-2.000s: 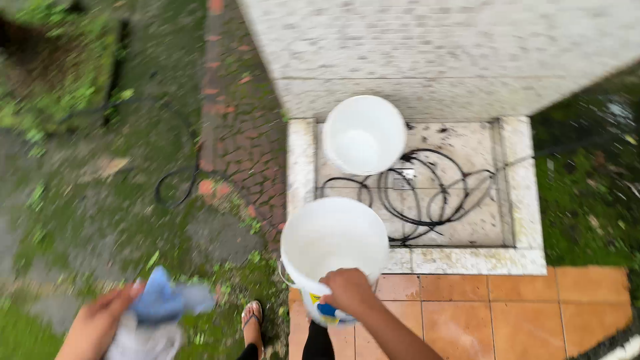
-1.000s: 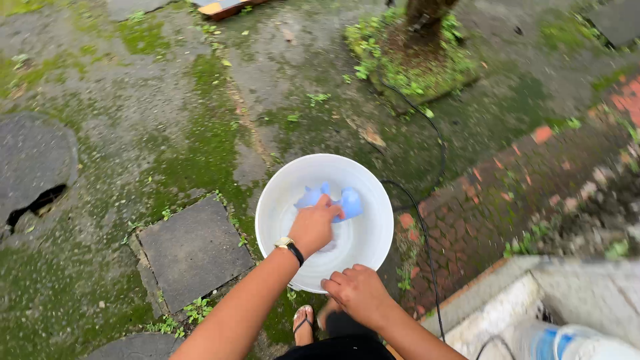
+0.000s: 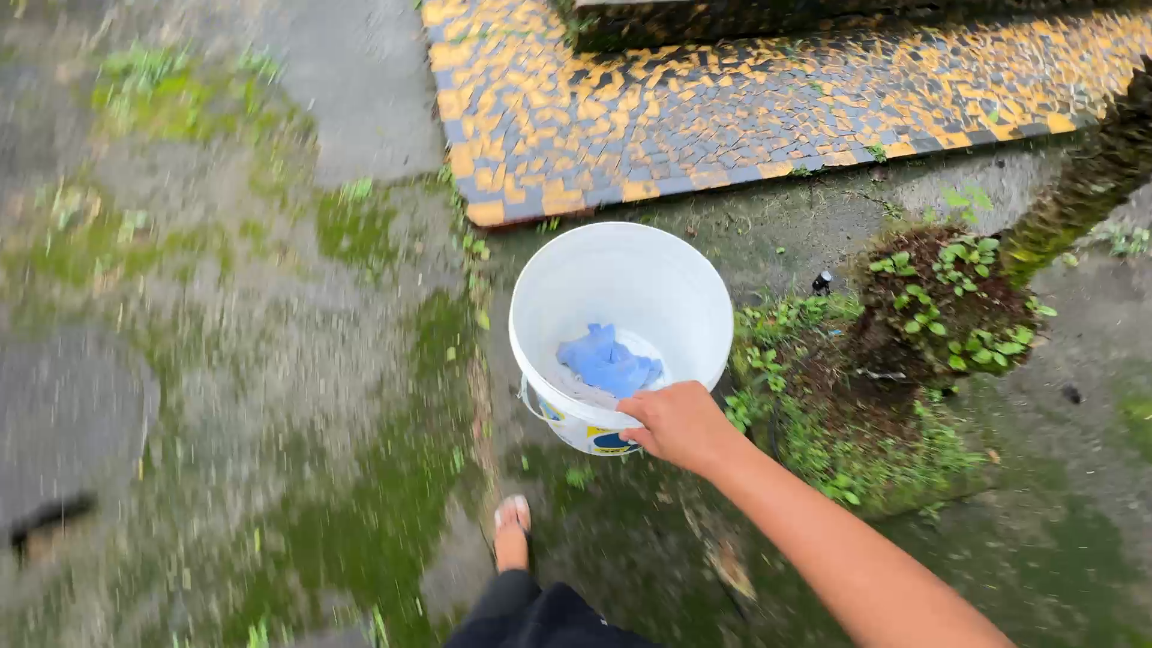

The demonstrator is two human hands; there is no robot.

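Observation:
My right hand (image 3: 679, 425) grips the near rim of a white plastic bucket (image 3: 621, 261), its fingers over the edge. At the bottom of the bucket lies a crumpled blue cloth (image 3: 607, 360), with a paler greyish cloth (image 3: 580, 389) partly under it. A thin handle (image 3: 533, 405) hangs at the bucket's left side, and a blue and yellow label shows below the rim. My left hand is out of view.
Mossy concrete (image 3: 360, 504) surrounds my sandalled foot (image 3: 512, 517). Ahead lies a raised slab of yellow and grey mosaic tile (image 3: 630, 126). To the right, a mossy tree trunk (image 3: 1071, 189) rises from a planted patch. A round cover (image 3: 67, 414) sits at the left.
The cloths, in my left hand at first, now lie in the bucket. My left hand has left the bucket and the view, which has shifted from the tiled ledge to the mosaic slab.

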